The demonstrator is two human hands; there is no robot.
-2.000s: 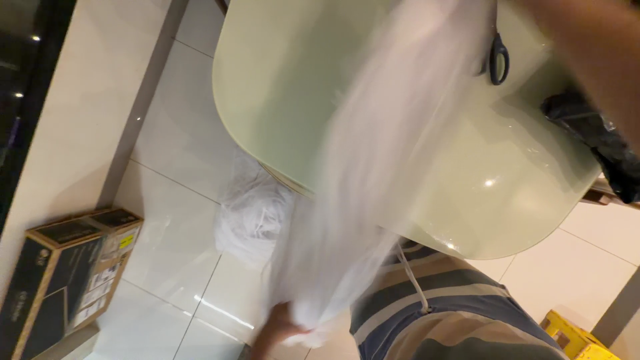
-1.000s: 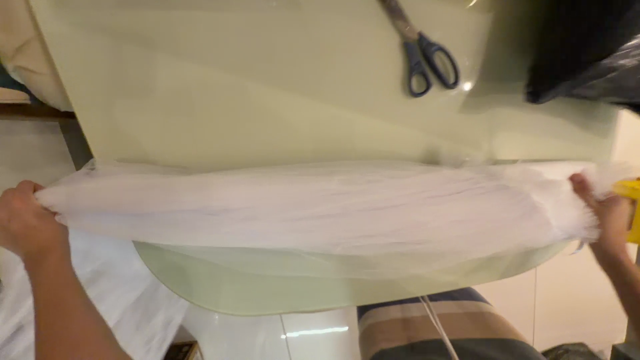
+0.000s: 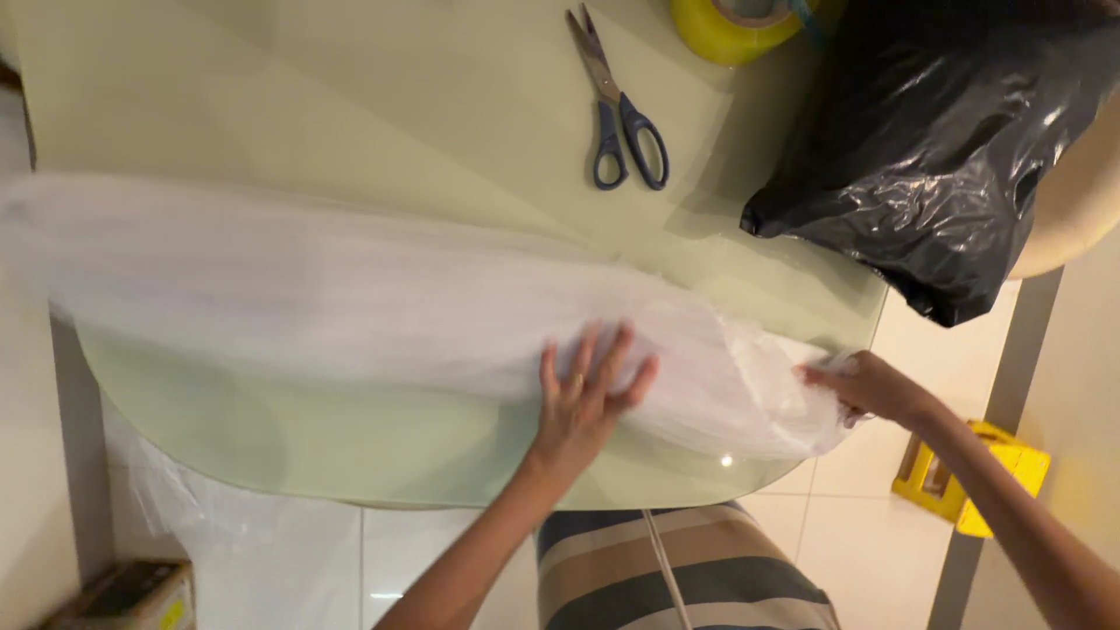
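Note:
A long bundle in thin white translucent wrapping [image 3: 350,293] lies across the pale green table top [image 3: 289,429], its left part blurred. My left hand [image 3: 586,394] rests palm down with fingers spread on the bundle, right of its middle. My right hand [image 3: 853,385] pinches the gathered wrapping at the bundle's right end, by the table's edge. Beyond the bundle lie scissors with dark blue handles [image 3: 626,144], their blades slightly apart.
A roll of yellow tape [image 3: 717,35] and a full black plastic bag [image 3: 927,166] are at the far right of the table. On the floor stand a yellow crate-like object [image 3: 1006,464] at right and a cardboard box [image 3: 140,595] at lower left. Clear plastic [image 3: 175,490] hangs or lies at left.
One second ago my left hand held the bundle's left end; it has let go and moved right onto the bundle. My right hand is still at the right end. The view has shifted.

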